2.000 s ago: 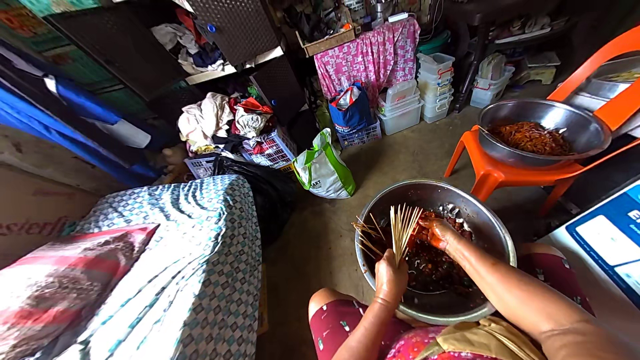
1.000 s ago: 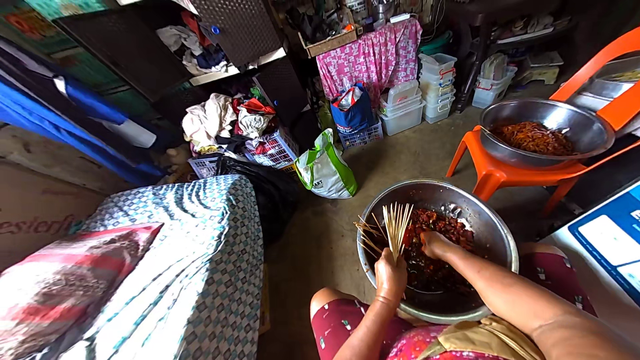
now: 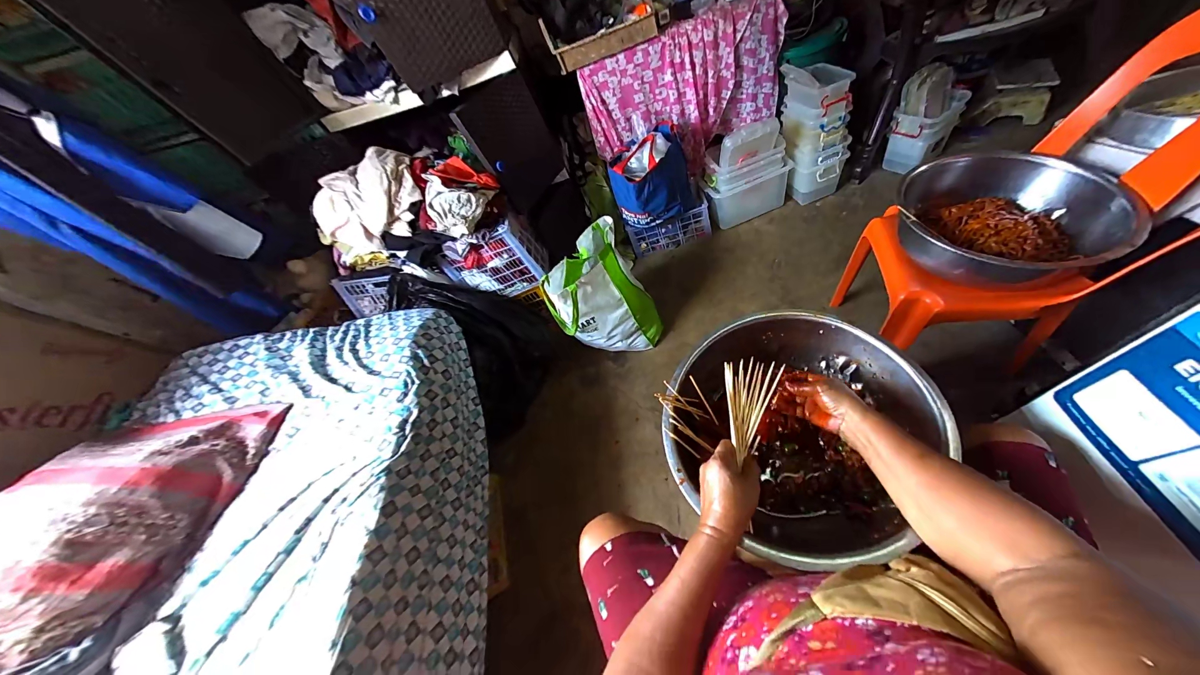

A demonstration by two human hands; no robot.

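My left hand (image 3: pixel 729 486) is closed around a fanned bundle of thin wooden skewers (image 3: pixel 747 403) over the left side of a large metal basin (image 3: pixel 928 394). The basin holds dark red, wet marinated pieces (image 3: pixel 811 469), probably meat. My right hand (image 3: pixel 820 401), its fingers stained red, is over the basin's upper middle, touching or just above the pieces; whether it pinches any cannot be told. More skewers (image 3: pixel 686 412) lean against the basin's left rim. A second metal basin (image 3: pixel 1027 178) with reddish, stringy-looking food (image 3: pixel 998 230) sits on an orange plastic chair (image 3: pixel 975 305).
A white and green bag (image 3: pixel 605 295) stands on the floor beyond the basin, near a blue bag (image 3: pixel 652 178) and clear plastic boxes (image 3: pixel 750 192). A cloth-covered bed (image 3: pixel 412 469) is at left, a blue and white box (image 3: pixel 1139 422) at right.
My right hand was lower among the red pieces one second ago; it is now higher toward the basin's upper middle, with fingers spread. My left hand keeps hold of the skewers.
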